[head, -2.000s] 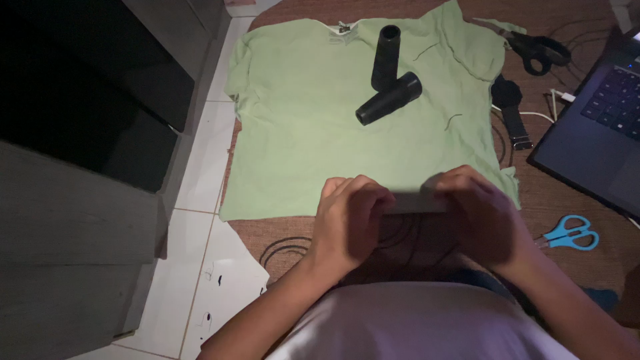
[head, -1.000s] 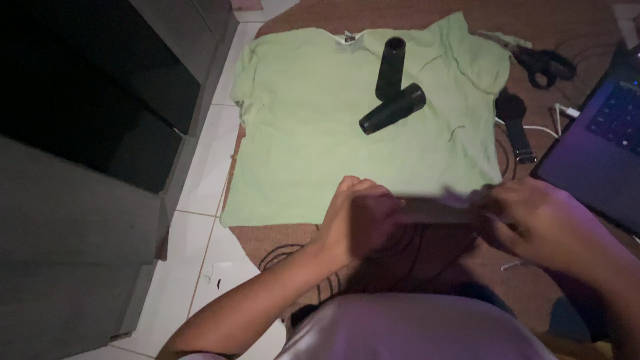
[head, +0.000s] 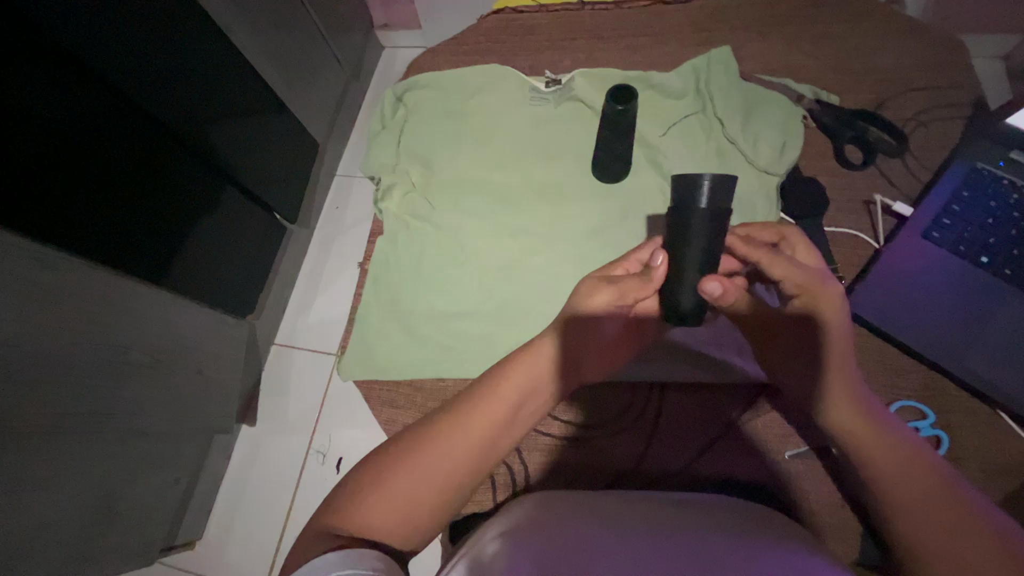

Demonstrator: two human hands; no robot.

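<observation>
Both my hands hold a black tapered tube (head: 698, 248) upright above the lower right part of a light green T-shirt (head: 496, 232). My left hand (head: 620, 292) grips the tube's left side with thumb and fingers. On its right side, the thumb and fingertips of my right hand (head: 780, 288) touch it lower down. A second black tapered tube (head: 615, 134) lies on the shirt below the neckline, its round end toward the collar. The shirt is spread out on a brown woven cloth (head: 480, 40).
Black-handled scissors (head: 860, 136) lie by the shirt's right sleeve. A laptop (head: 952, 280) with a white cable (head: 880, 220) sits at right, near a black strapped item (head: 808, 204). Blue-handled scissors (head: 920, 424) are partly behind my right forearm. Grey cabinets (head: 120, 384) stand at left.
One of the two tubes that lay crossed on the shirt is now in my hands. The flat, blurred piece I held between my hands earlier is no longer seen in them.
</observation>
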